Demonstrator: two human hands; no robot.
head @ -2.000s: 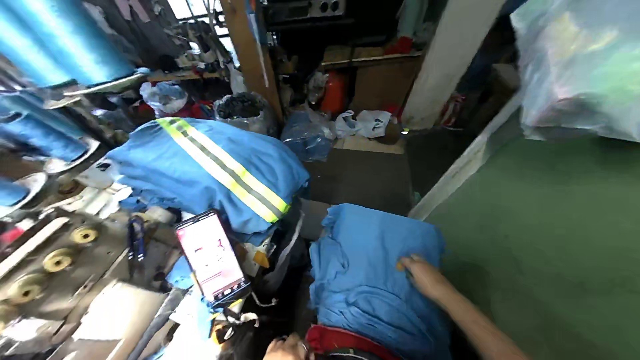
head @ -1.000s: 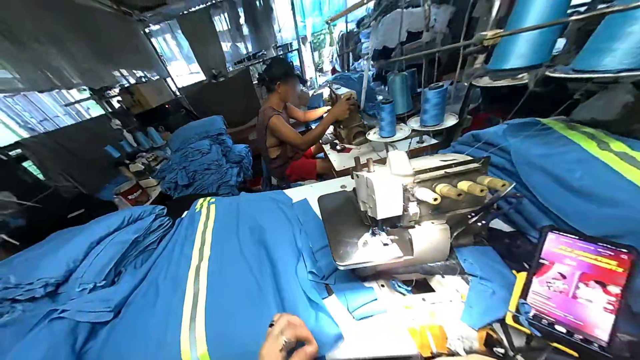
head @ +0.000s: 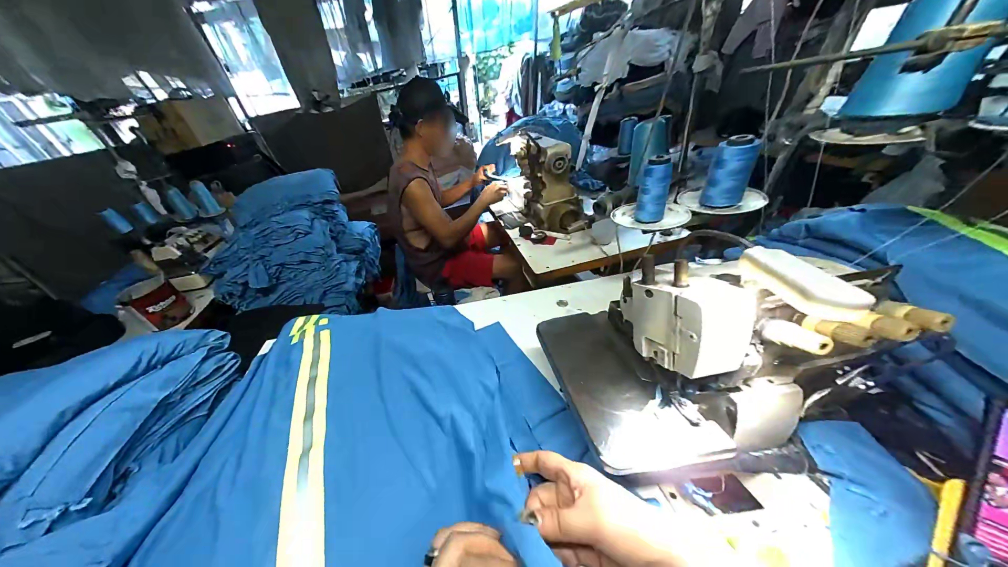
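A blue fabric piece with a yellow and grey reflective stripe spreads over the table at lower centre. At the bottom edge my left hand, a dark ring on one finger, is at the cloth, mostly cut off by the frame. My right hand pinches the right edge of the fabric between thumb and fingers. Just beyond it stands a white overlock sewing machine, its lamp lighting the dark metal plate near the needle.
Folded blue cloth lies at the left. A co-worker sits at another sewing machine behind. Blue thread cones stand at the right, with a phone at the right edge. Blue garments are piled behind.
The view has swung left from the green surface to the sewing table. Since one second ago, my right hand has come into view at the fabric's right edge.
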